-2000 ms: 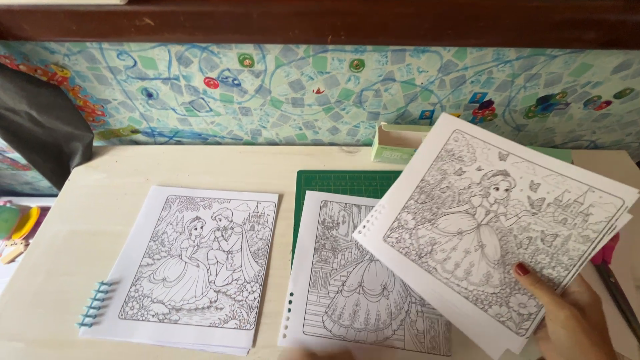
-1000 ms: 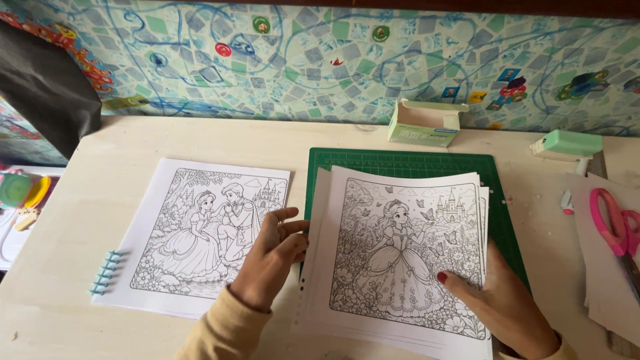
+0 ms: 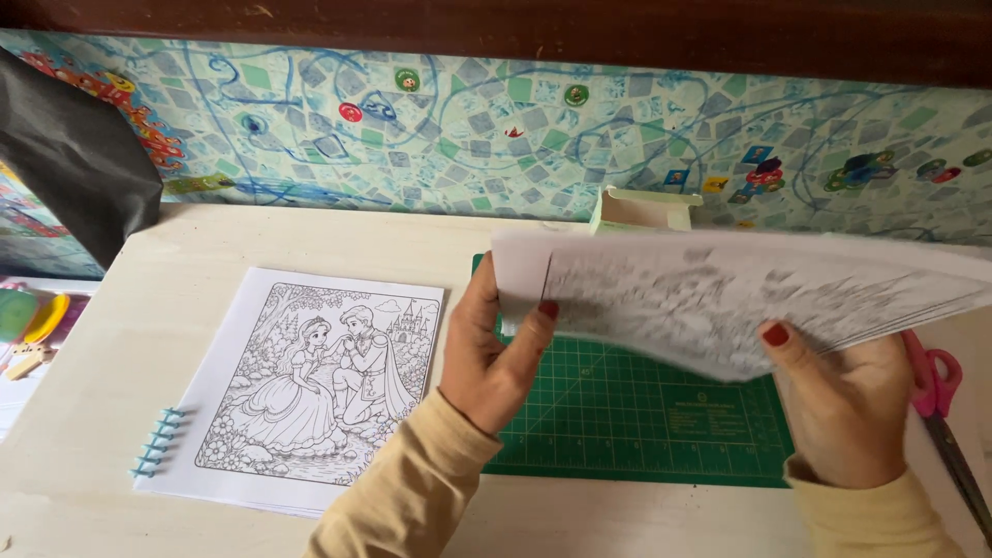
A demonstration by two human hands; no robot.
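My left hand (image 3: pixel 504 356) pinches the left edge of a stack of printed coloring pages (image 3: pixel 666 302), thumb on top. My right hand (image 3: pixel 845 395) grips the stack's near right part. The sheets are raised, tilted and blurred above a green cutting mat (image 3: pixel 628 426), whose far part they hide. Left of my hands, a coloring page with a princess and a kneeling prince (image 3: pixel 325 380) lies on top of other paper on the table. Light blue binding discs (image 3: pixel 159 442) sit along its lower left edge.
An open pale green box (image 3: pixel 643 209) stands behind the sheets near the wall. Pink-handled scissors (image 3: pixel 934 387) lie at the right on some paper. Black material (image 3: pixel 70 147) hangs at the far left, above colorful toys (image 3: pixel 35 318) beside the pale wooden table (image 3: pixel 194 240).
The stack of pages, lying over the mat one second ago, is now lifted and tilted in both hands. More of the mat shows. My left hand has come onto the stack's left edge.
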